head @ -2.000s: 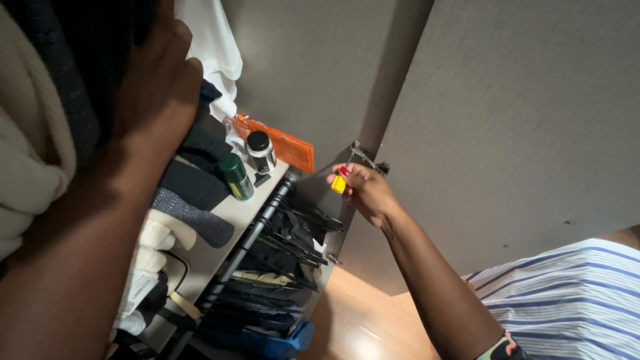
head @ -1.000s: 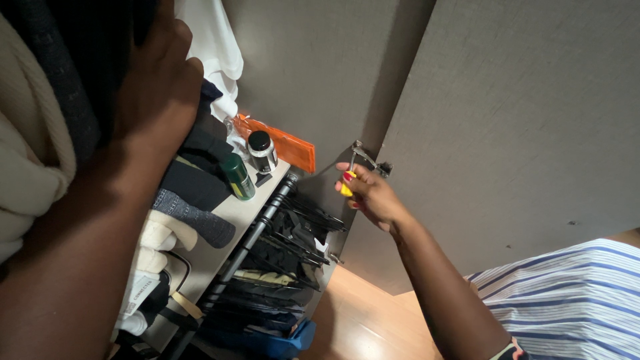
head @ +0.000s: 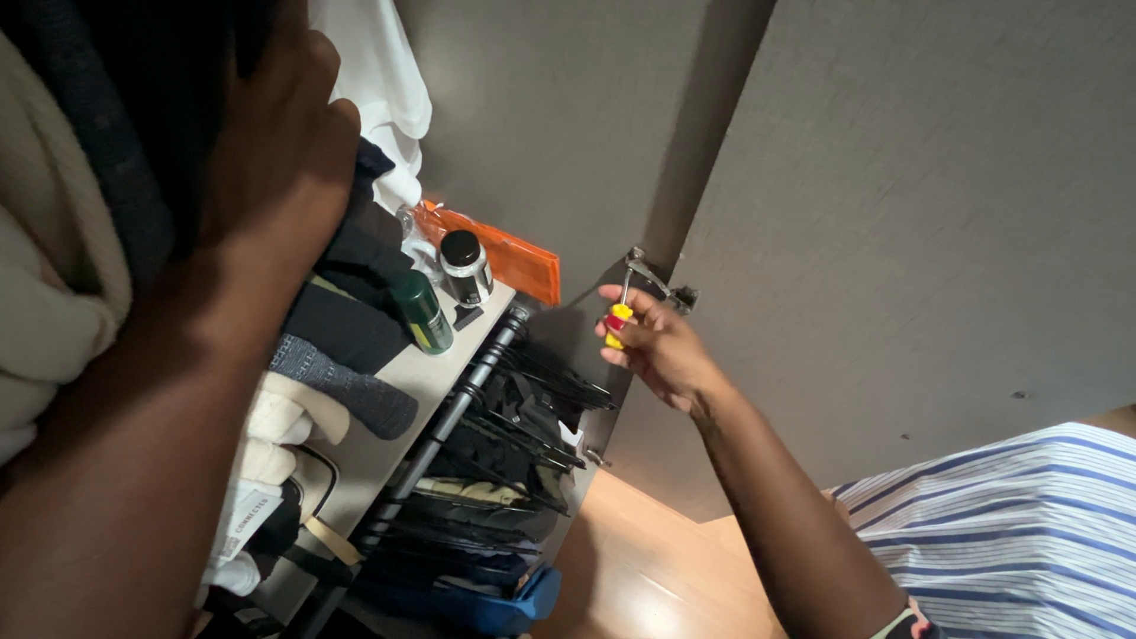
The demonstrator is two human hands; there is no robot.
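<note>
My right hand (head: 661,346) grips a small screwdriver (head: 619,327) by its yellow handle, between thumb and fingers. The metal shaft points up to the metal door hinge (head: 652,273), which joins the grey side panel (head: 550,115) and the grey cabinet door (head: 923,204); whether the tip sits in a screw I cannot tell. My left hand (head: 284,133) is raised at the upper left against dark cloth, beside folded cream cloth (head: 53,293). Its fingertips are partly hidden, so its grip cannot be made out.
On the shelf (head: 426,382) left of my right hand stand a green spray can (head: 422,312) and a black-lidded jar (head: 466,269), by an orange packet (head: 506,257) and rolled socks (head: 346,382). Below are a clothes rail (head: 444,426) and hanging clothes. Striped cloth (head: 985,524) lies lower right.
Two seconds ago the screwdriver's handle was lower and further left, away from the hinge; my right hand has brought it up and right, near the hinge. My left arm has hardly moved.
</note>
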